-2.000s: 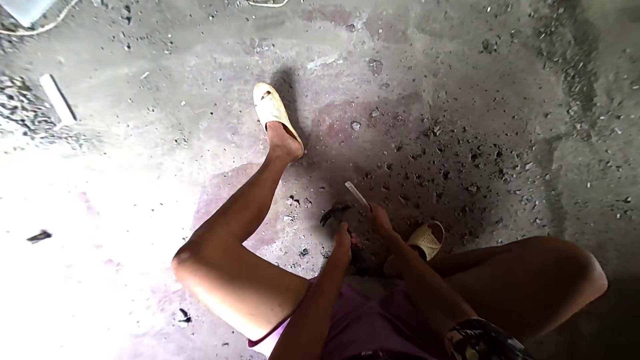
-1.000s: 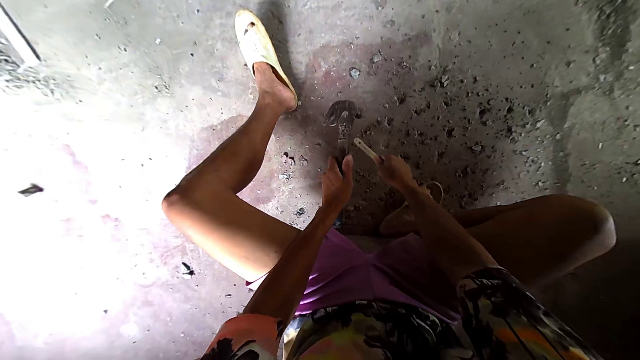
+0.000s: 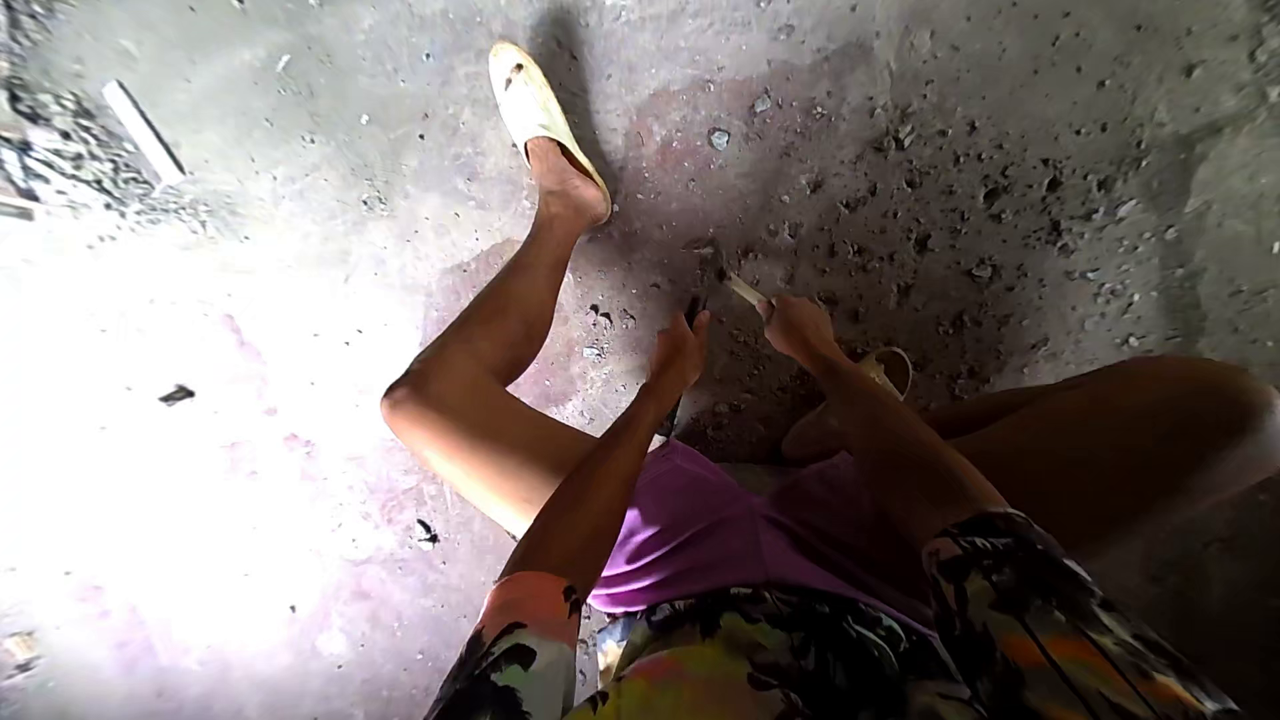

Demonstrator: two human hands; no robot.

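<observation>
My left hand is closed around a dark, narrow tool whose exact kind is hard to tell; part of it shows below the hand, near the purple shorts. To its right, my right hand grips a pale, flat, narrow piece that points up and left. The far end of the pale piece is close to a small dark thing on the shaded floor; I cannot tell whether they touch. Both hands are low between my legs.
Dark crumbs and small stones are scattered over the concrete floor to the right. My slippered foot rests at upper centre, another slipper beside my right forearm. A pale strip lies by rubble at upper left. Strong light washes out the left floor.
My hands, close together two seconds ago, are farther apart. The dark forked shape beyond the left hand in the earlier frames shows less clearly now. The view has shifted.
</observation>
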